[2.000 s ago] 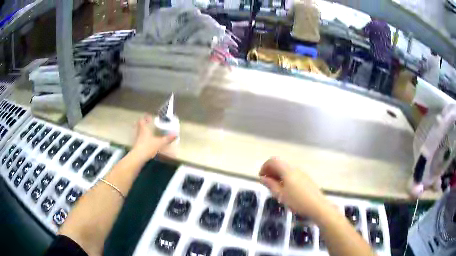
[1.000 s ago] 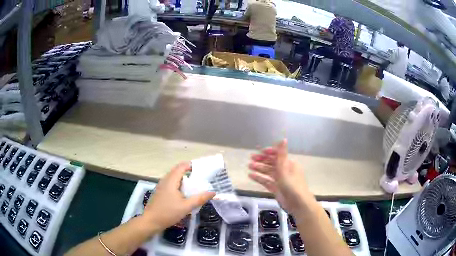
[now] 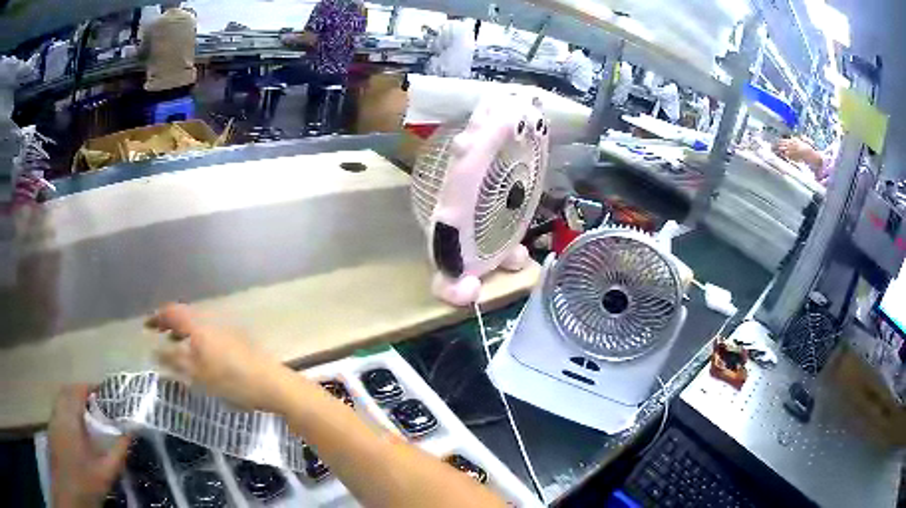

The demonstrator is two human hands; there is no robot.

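Note:
My left hand (image 3: 81,451), at the lower left, holds a label roll (image 3: 103,409). A gridded label strip (image 3: 204,417) runs from the roll to the right, over the tray. My right hand (image 3: 204,352) is blurred, just above the strip, fingers bent and pointing left. Whether its fingertips hold anything cannot be told. The white foam tray (image 3: 447,444) lies below both hands, with black watch bodies (image 3: 413,417) in its pockets. The strip and my right forearm hide part of the tray.
The raised wooden board (image 3: 328,298) lies behind the tray. A pink fan (image 3: 487,193) stands at its right end. A white fan (image 3: 601,317) stands right of the tray, with a cable between. A keyboard (image 3: 695,471) is at lower right. People sit in the background.
The view has swung right, bringing the fans and keyboard further in. The strip now extends to the right from the roll in my left hand. My right hand's fingers have bent, above the strip.

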